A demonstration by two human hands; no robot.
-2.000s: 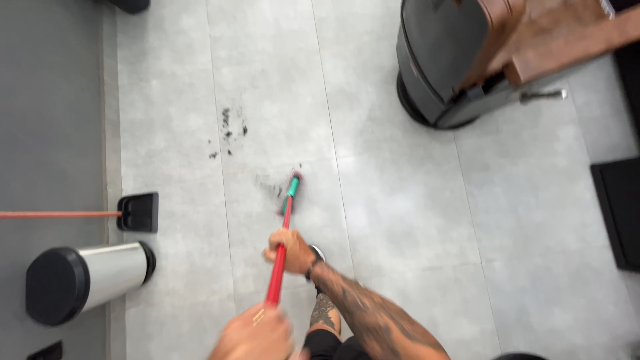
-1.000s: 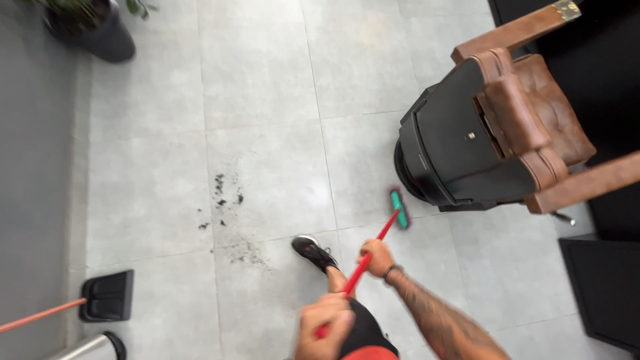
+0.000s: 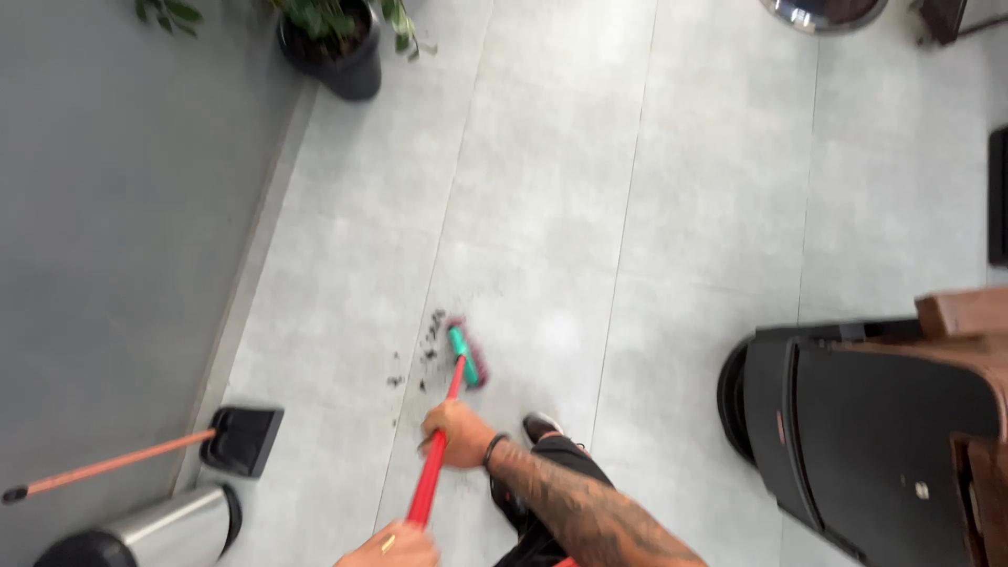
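A broom with a red handle (image 3: 428,484) and a green head (image 3: 463,356) with purplish bristles rests on the grey tiled floor. My right hand (image 3: 458,435), a dark band at its wrist, is closed round the handle's lower part. Nearer the bottom edge, my left hand (image 3: 394,547), with a ring on one finger, grips the handle higher up and is partly cut off by the frame. Dark clumps, seemingly hair (image 3: 431,354), lie on the tiles just left of the broom head.
At the left, a black dustpan (image 3: 244,441) with an orange-pink handle lies near the wall, above a steel bin (image 3: 177,528). A potted plant (image 3: 346,67) stands at the upper left. A black and brown barber's chair (image 3: 866,441) fills the lower right. My shoe (image 3: 542,426) is below the broom.
The broom head has moved from beside the chair's base to the right side of the dark clumps, with both hands still on the handle. The view has shifted.
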